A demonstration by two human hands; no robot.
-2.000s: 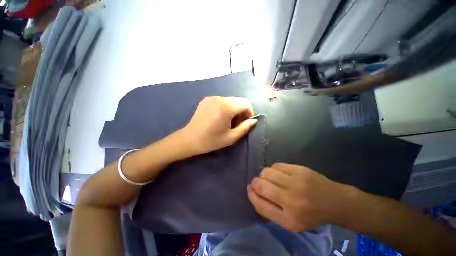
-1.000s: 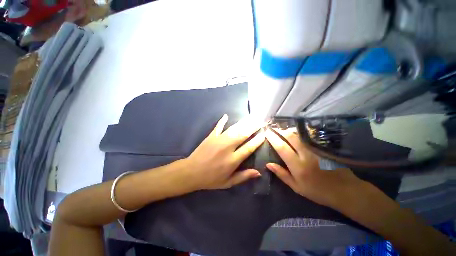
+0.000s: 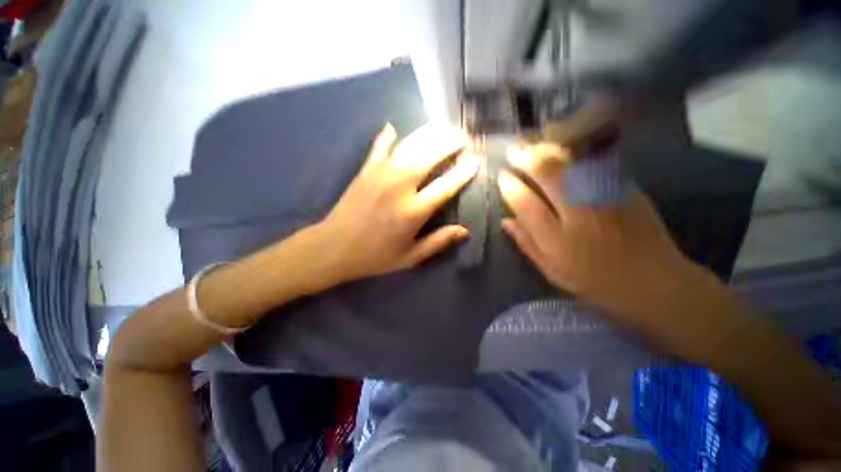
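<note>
A dark grey garment panel (image 3: 369, 318) lies flat on the white table, running under the sewing machine's presser foot area (image 3: 498, 111), which is blurred. A narrow dark placket strip (image 3: 472, 226) lies on the panel between my hands. My left hand (image 3: 401, 198) is spread flat on the panel left of the strip, fingertips near the needle area. My right hand (image 3: 581, 221) lies on the panel right of the strip, fingers bent, partly behind a blurred ribbed grey knob (image 3: 595, 177). The needle itself cannot be made out in the glare.
A stack of pale grey cut pieces (image 3: 65, 184) lies along the left table edge. The ruler strip (image 3: 544, 318) runs along the front edge. A blue plastic crate (image 3: 692, 415) is below at the right. My lap (image 3: 461, 429) is below the table edge, with red and dark items left of it.
Both hands have moved from holding and folding the strip's ends to lying beside it near the needle. Since the middle frame the view has shifted, and the machine head shows less.
</note>
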